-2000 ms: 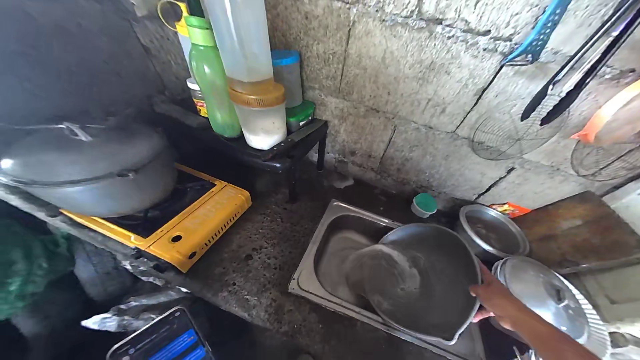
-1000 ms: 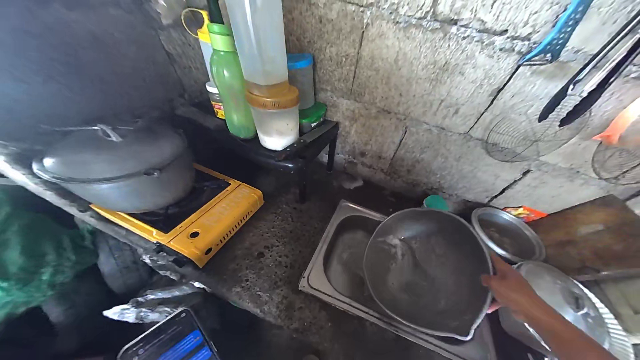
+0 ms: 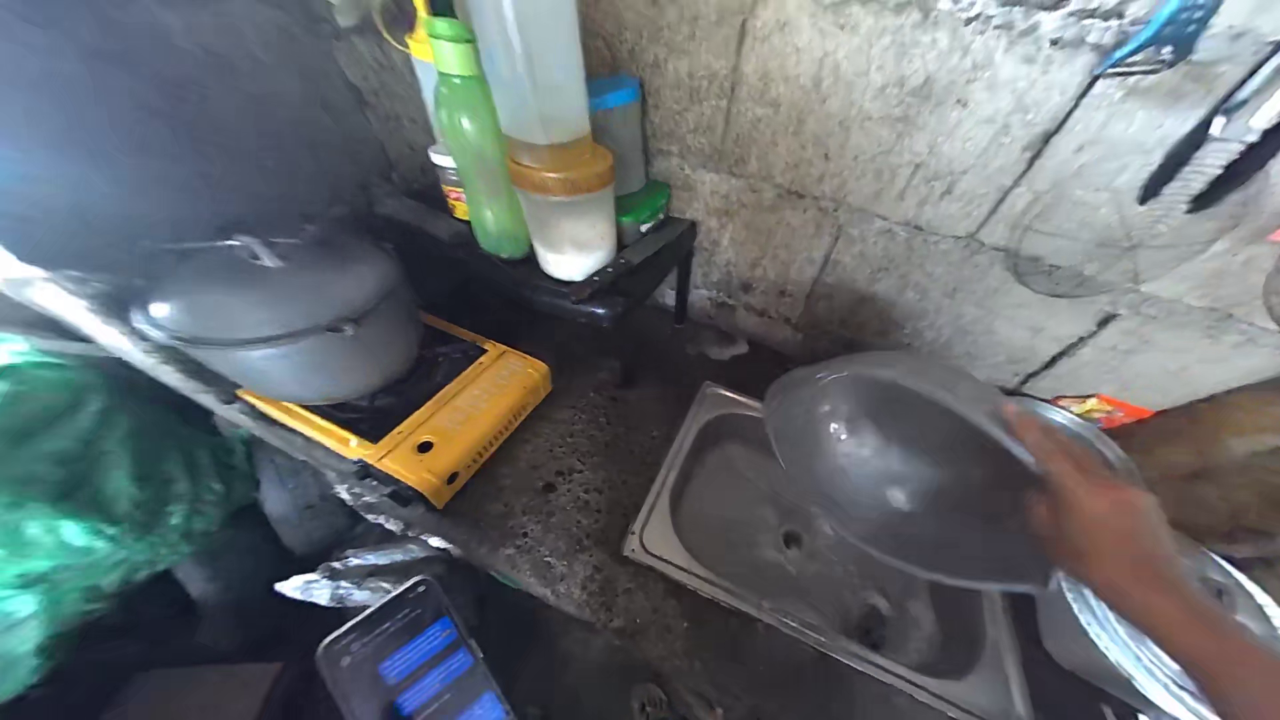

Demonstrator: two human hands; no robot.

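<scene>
My right hand (image 3: 1100,505) grips the rim of a large grey metal basin (image 3: 900,480) on its right side. The basin is tilted above the right part of a stainless steel sink (image 3: 735,500), and its rounded wall faces me. The sink's drain shows below it. My left hand is not visible. A smartphone (image 3: 415,655) with a lit screen is upright at the bottom edge; what supports it cannot be seen.
At left, a lidded metal pot (image 3: 290,320) sits on a yellow portable gas stove (image 3: 470,410). A black stand (image 3: 640,265) holds a green bottle (image 3: 480,140) and containers. Metal pots (image 3: 1070,620) are right of the sink. Utensils (image 3: 1160,45) hang along the block wall.
The basin was low over the sink with its inside showing; it is now raised and tipped, uncovering more of the sink. My right hand has kept its grip on the rim.
</scene>
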